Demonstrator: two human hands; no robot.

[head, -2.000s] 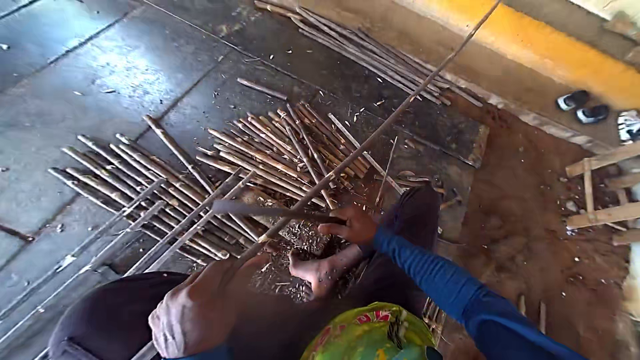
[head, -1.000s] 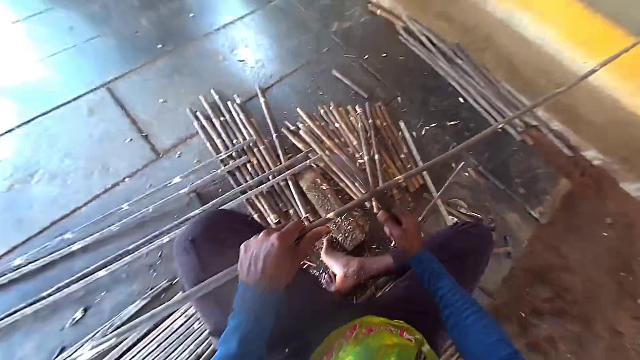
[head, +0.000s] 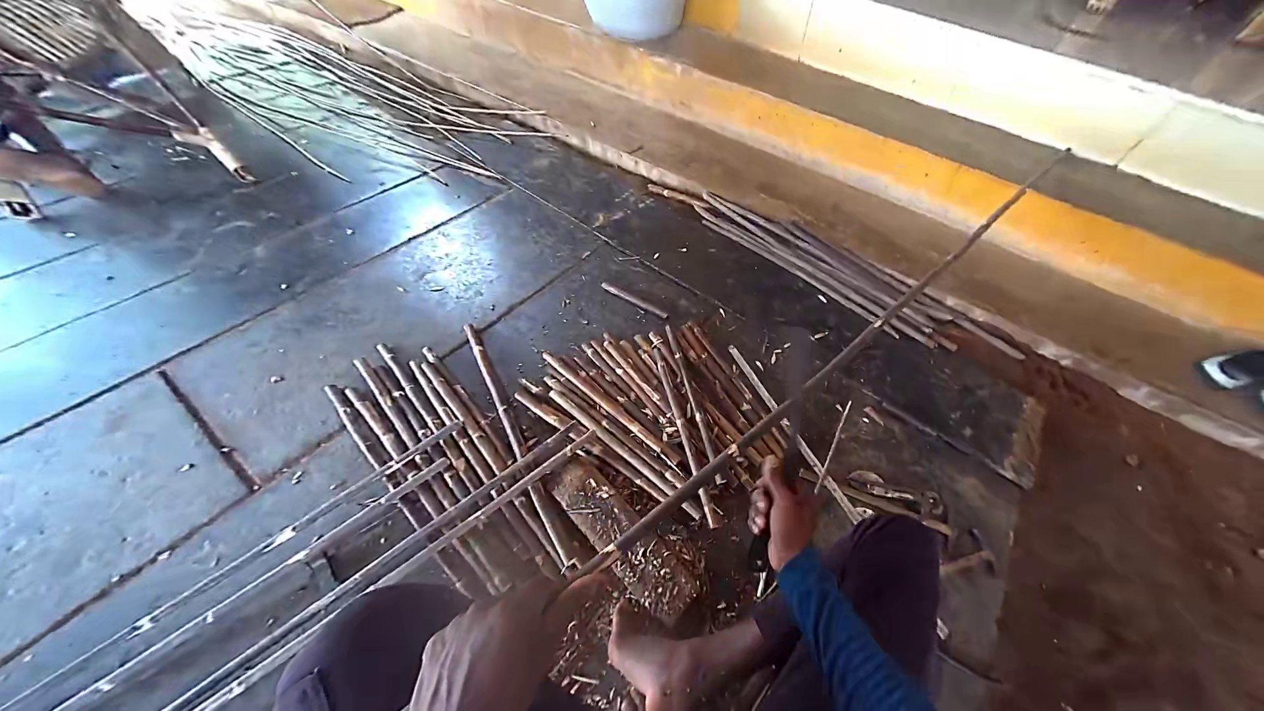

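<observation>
A long thin cane pole point(head: 849, 348) slants from my lap up toward the yellow-painted step. My left hand point(head: 494, 642), blurred, is closed around its lower end. My right hand point(head: 785, 509) grips the dark handle of a large knife point(head: 796, 395), whose blurred blade points up beside the pole. Under the pole, near my bare foot, lies a wooden chopping block point(head: 632, 543) strewn with shavings. Short cut cane sticks lie in two bundles, one at the left point(head: 434, 425) and one behind the block point(head: 632, 395).
Long canes point(head: 346, 583) stretch to the lower left. More poles point(head: 820, 262) lie along the step, and thin canes point(head: 355, 89) spread at the back. A wooden frame point(head: 212, 143) stands upper left beside a person's arm or leg point(head: 54, 173). A bucket point(head: 635, 12) stands on the step.
The knife blade, seen lying across toward the left two seconds ago, now points upward. The view has swung up and widened to the far floor.
</observation>
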